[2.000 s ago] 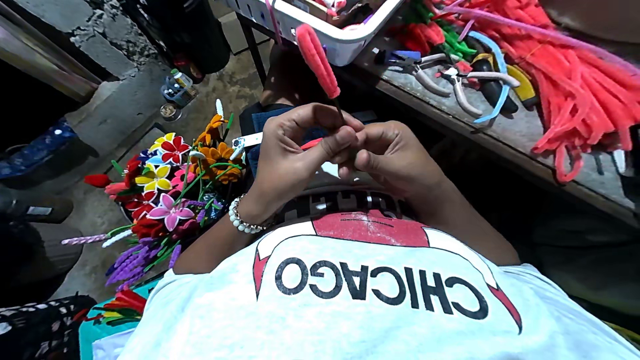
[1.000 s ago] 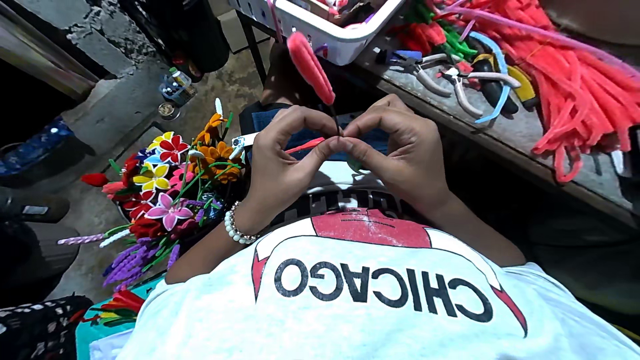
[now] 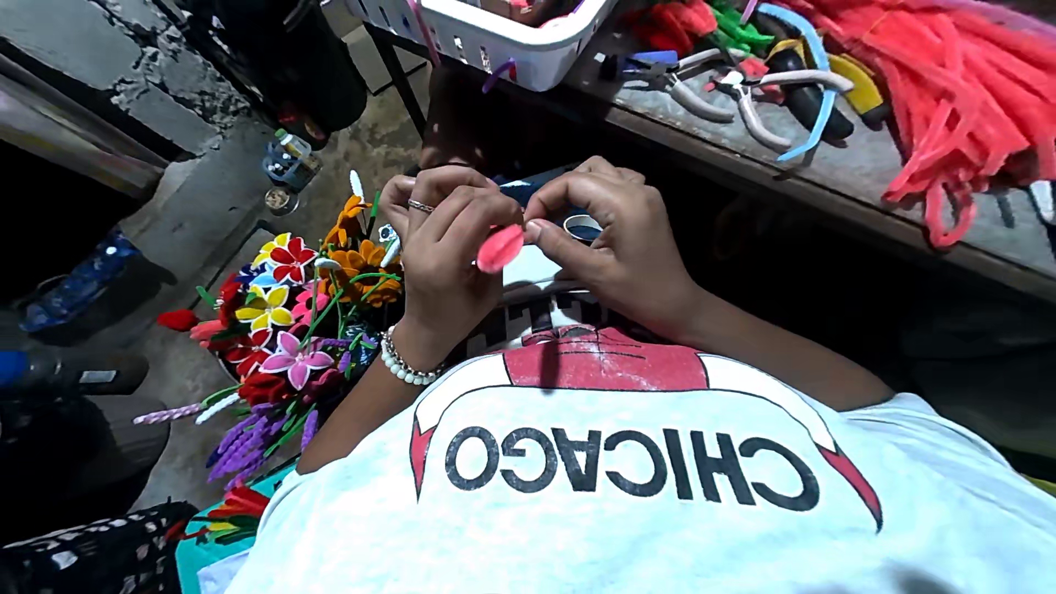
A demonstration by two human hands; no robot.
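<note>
My left hand [image 3: 458,243] is curled round a pink-red pipe-cleaner piece [image 3: 500,249], whose rounded fuzzy end shows below the fingers. Thumb and forefinger of my right hand [image 3: 615,235] are pinched close beside it, near the left fingertips; what lies between them is too small to make out. Coral-red pipe cleaners [image 3: 949,107] lie heaped on the table at the upper right. Beside them are pliers [image 3: 755,107] with pale handles and a bent light-blue pipe cleaner [image 3: 817,91]. A bunch of pipe-cleaner flowers [image 3: 297,359] stands to the left of my left hand.
A white plastic basket [image 3: 528,49] overhangs the edge of the table [image 3: 660,132] in front. Small bottles [image 3: 289,157] stand on the floor at the upper left. A teal surface [image 3: 194,544] bearing more pipe-cleaner pieces is at the lower left.
The looped pink-red piece stood upright above my fingers; now its rounded end points down beside my left hand. My left hand has turned, and the hands are slightly apart.
</note>
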